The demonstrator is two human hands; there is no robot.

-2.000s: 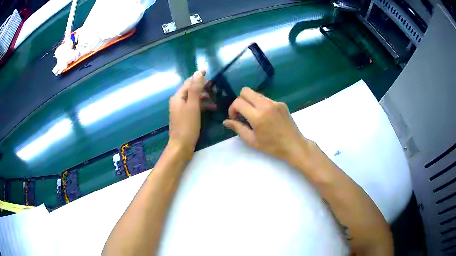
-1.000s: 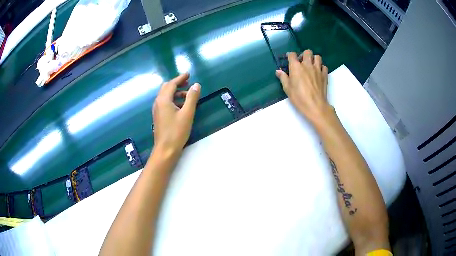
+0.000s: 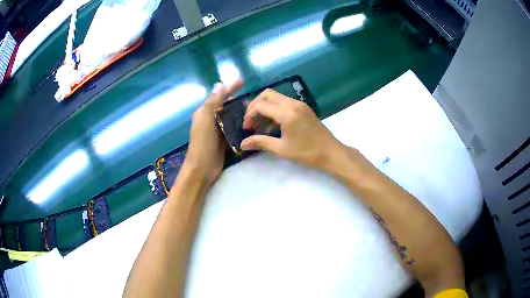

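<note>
A black phone frame is held above the green belt, its dark block end with a thin orange line toward my left hand and a silver patch at its far right corner. My left hand holds that dark end, fingers slightly blurred. My right hand is over the frame with bent fingers, thumb and fingertips at the dark block; whether they pinch anything is too small to tell.
The green conveyor belt carries more phone frames in a row at the lower left. White padding lines its near edge. A grey machine panel stands at the right. A clear plastic bag lies on an orange tray at the upper left.
My right hand has left the frame at the upper right and moved left and down. A frame that lay on the belt is now in my left hand. The upper-right frame is out of view.
</note>
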